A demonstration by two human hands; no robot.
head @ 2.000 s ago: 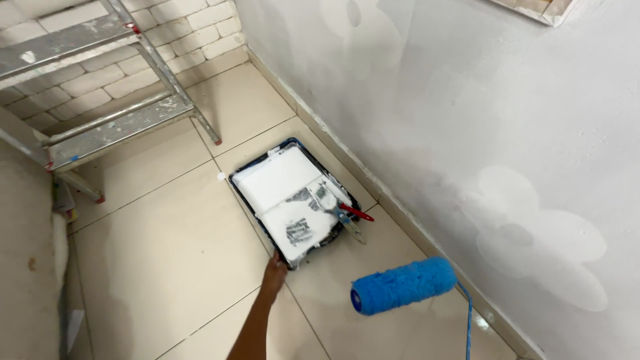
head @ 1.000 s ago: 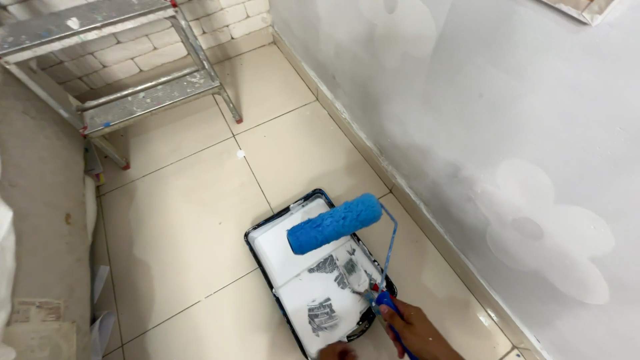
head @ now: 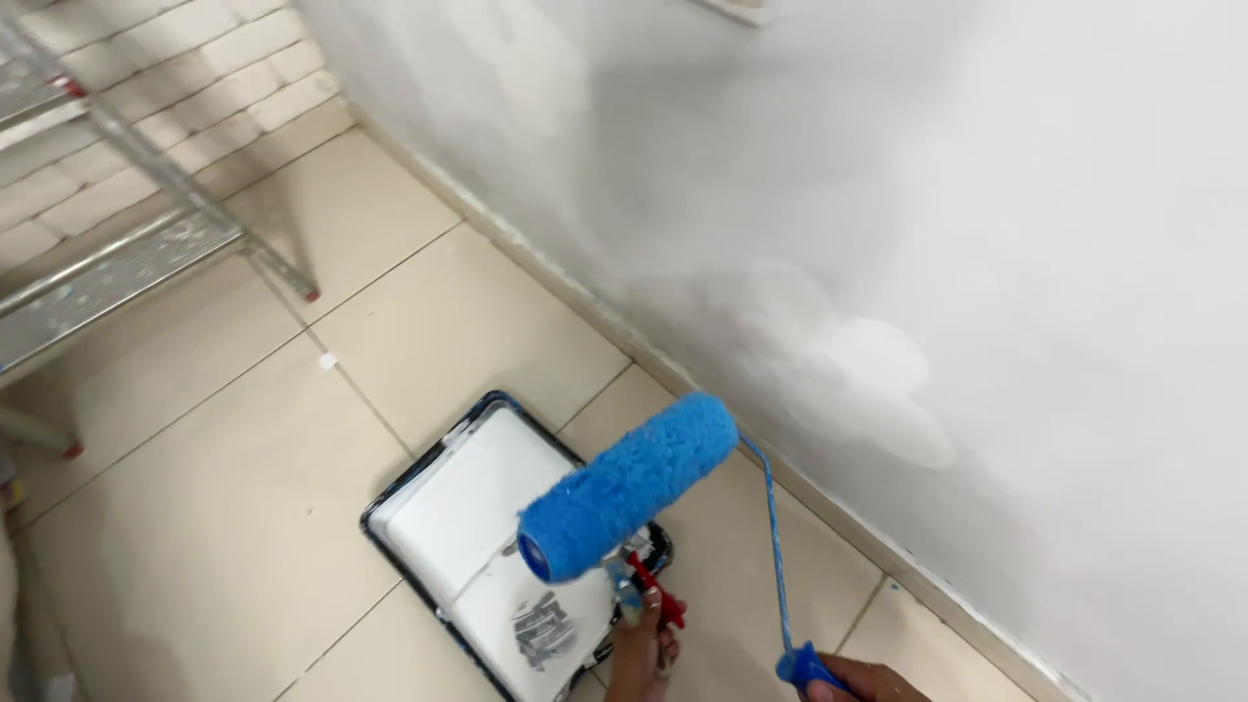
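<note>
A paint roller with a fluffy blue sleeve (head: 629, 487) hangs above the right side of a black paint tray (head: 395, 561) of white paint. My right hand (head: 858, 680), at the bottom edge, is closed around the roller's blue handle. At the tray's right rim, my left hand (head: 643, 648) has its fingers on paintbrushes; one has a red handle (head: 658, 590), and another with a metal ferrule (head: 624, 590) lies beside it. The roller partly covers the tray. Grey patches show through the paint near the tray's lower end.
A paint-spattered metal stepladder (head: 127, 283) stands at the left, by a white brick wall (head: 185, 107). A grey wall with pale flower shapes (head: 858, 380) rises on the right above a beige skirting (head: 585, 312). The floor is beige tile (head: 234, 487).
The roller has moved from over the tray toward the right. My left hand, at the tray's lower edge before, is now on the brushes at its right rim. The view has shifted.
</note>
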